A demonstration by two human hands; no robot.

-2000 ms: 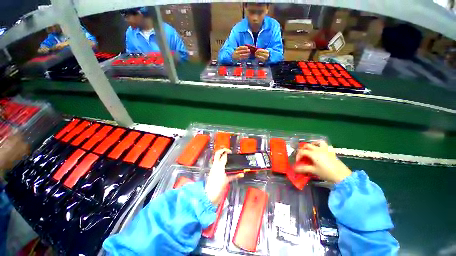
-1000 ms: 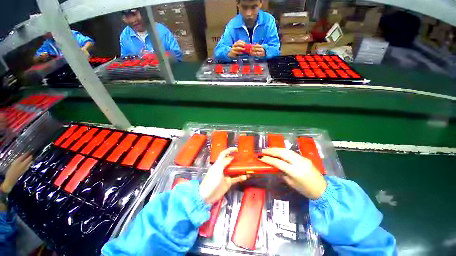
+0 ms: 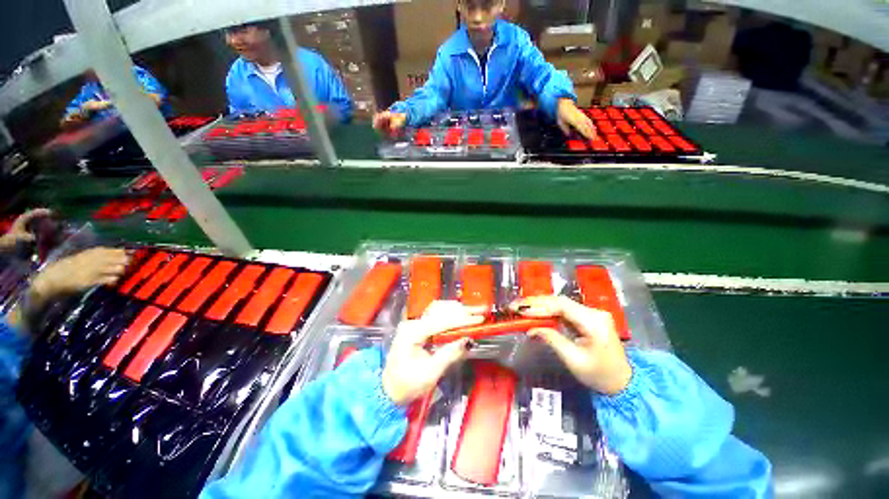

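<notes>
My left hand [image 3: 426,349] and my right hand [image 3: 583,341] hold a phone with a red back cover [image 3: 502,326] between them, tilted so its red long edge faces me. My thumbs are below it and my fingers are on top. It is above the clear tray [image 3: 638,302]. The far row of the tray holds several red pieces [image 3: 477,286]. In the near row a red piece [image 3: 484,421] lies left of a pocket with a white label [image 3: 554,424]. Another red piece is partly hidden by my left sleeve.
The black tray [image 3: 107,400] with red covers [image 3: 292,301] lies at left; another person's hand [image 3: 86,270] is at its far left corner. The green belt [image 3: 409,207] runs behind, carrying red pieces at left. Across it, a blue-clad person [image 3: 483,68] reaches to trays. A pale post [image 3: 161,136] rises at left.
The red cover from my right hand is now on the phone, and both hands have tilted it. A tray with red pieces has appeared on the belt at left. The person opposite has reached both arms outward.
</notes>
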